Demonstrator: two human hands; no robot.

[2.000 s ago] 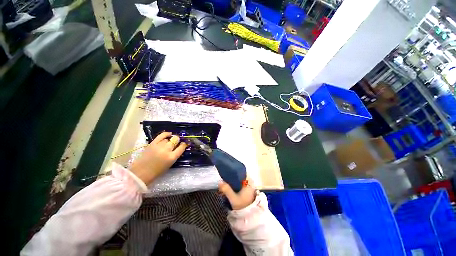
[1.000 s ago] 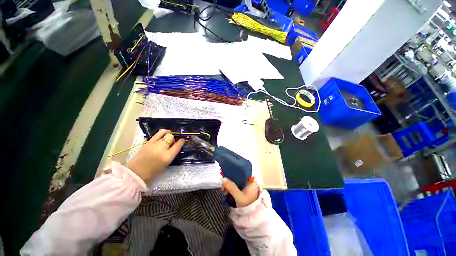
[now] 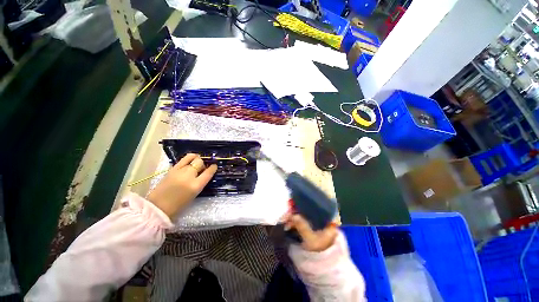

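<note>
A shiny black plastic housing [image 3: 236,184] lies on bubble wrap [image 3: 204,213] on the pale work board. A yellow lead wire [image 3: 227,158] runs along it, and a yellow end sticks out to the left past my hand. My left hand [image 3: 184,183] rests on the housing's left part with its fingers on the wire; what the fingertips pinch is hidden. My right hand [image 3: 313,235] is wrapped round the dark blue grip of the soldering gun [image 3: 310,200], slightly blurred. The gun's metal nose points up and left, and its tip is near the housing's upper right corner.
Blue and brown cut wires [image 3: 230,106] lie behind the bubble wrap, with white sheets [image 3: 218,65] beyond. To the right are a dark oval object [image 3: 325,157], a solder spool [image 3: 363,151], a yellow tape roll [image 3: 364,116] and white cord. Another black housing [image 3: 177,68] stands at back left.
The soldering gun and my right hand have moved right, and the nose has drawn back from the housing's middle. My left hand has stayed nearly in place on the housing.
</note>
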